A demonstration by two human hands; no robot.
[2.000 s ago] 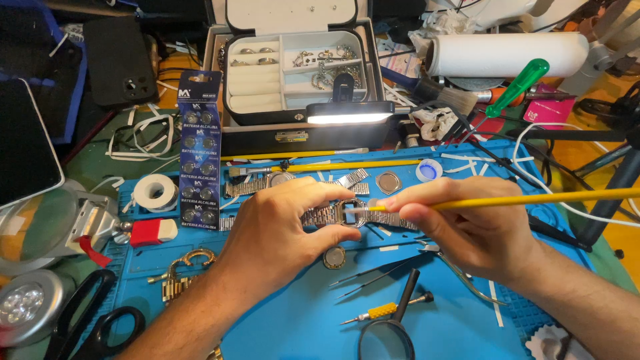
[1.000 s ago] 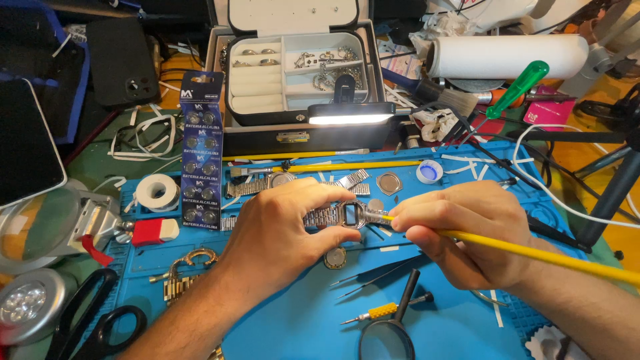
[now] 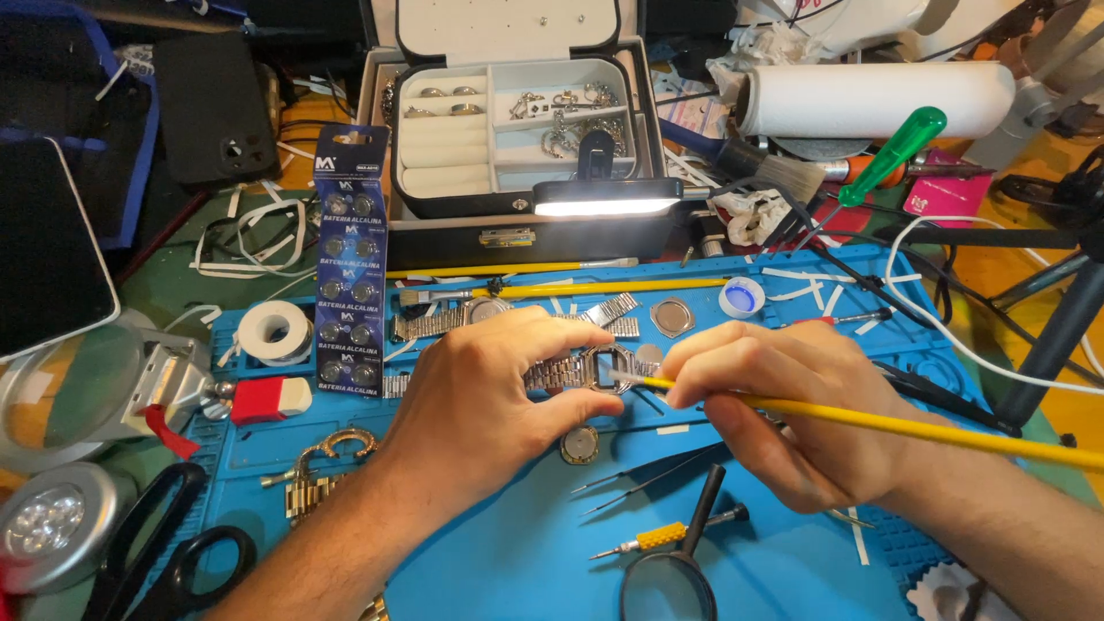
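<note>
My left hand (image 3: 492, 392) grips a silver metal wristwatch case (image 3: 606, 369) between thumb and fingers, its link bracelet (image 3: 552, 373) running under the hand. The case frames an opening through which blue shows. My right hand (image 3: 776, 405) holds a thin yellow-handled brush (image 3: 862, 416) like a pen, its pale tip at the opening. A round watch movement or case back (image 3: 579, 445) lies just below the case on the blue work mat (image 3: 483, 561). Tweezers (image 3: 642, 476), a yellow precision screwdriver (image 3: 664, 536) and a black magnifying glass (image 3: 668, 586) lie nearer to me.
Behind stand a jewelry box (image 3: 448, 237) with a lit lamp (image 3: 608, 200) and a button-cell card (image 3: 351, 267). Black scissors (image 3: 172, 543) and a round light (image 3: 56, 522) lie at left. A tripod leg (image 3: 1048, 336) stands at right. Two yellow brushes (image 3: 586, 288) cross the mat's back.
The brush tip and my right hand have shifted slightly about the watch case. My left hand keeps its hold on the watch, which is turned a little differently from two seconds ago.
</note>
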